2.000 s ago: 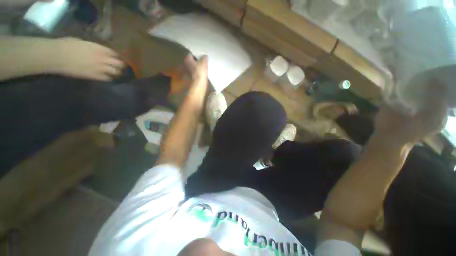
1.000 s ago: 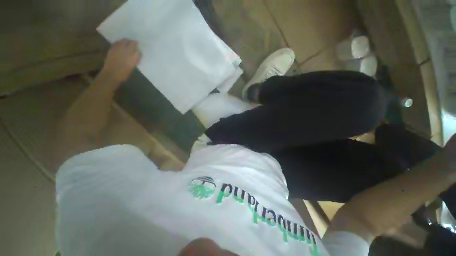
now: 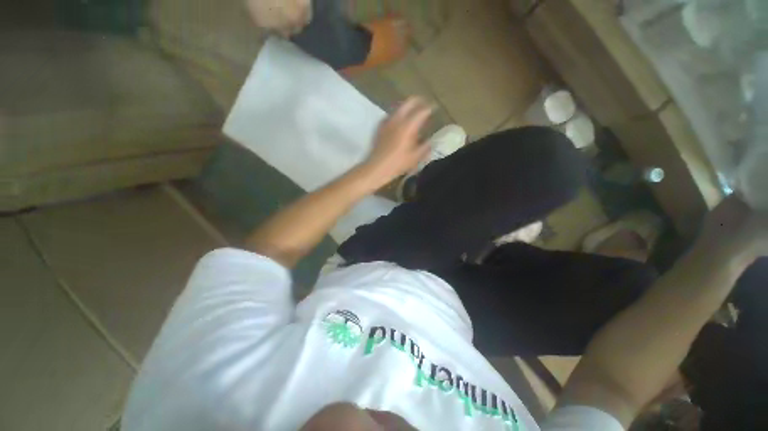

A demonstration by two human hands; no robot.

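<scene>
A large white sheet (image 3: 299, 114) lies low at the left, beside my legs. My left hand (image 3: 404, 143) is at the sheet's right side, slightly blurred, with its fingers apart and nothing visible in it. My right hand (image 3: 748, 226) is at the right edge, blurred and partly cut off. It is beside whitish, film-like packs (image 3: 716, 76) at the upper right; whether it holds one cannot be told.
Brown cartons (image 3: 606, 59) run below the packs. Two white round-ended pieces (image 3: 559, 107) and a small bottle-like thing (image 3: 654, 175) are near them. Another person's hand (image 3: 282, 13), dark clothing and an orange thing (image 3: 389, 40) are at the top. A brown carton-like surface (image 3: 101, 160) is at the left.
My left hand has moved right, from the sheet's left edge to its right side. The sheet appears lower and further left. Another person's hand has come into view at the top.
</scene>
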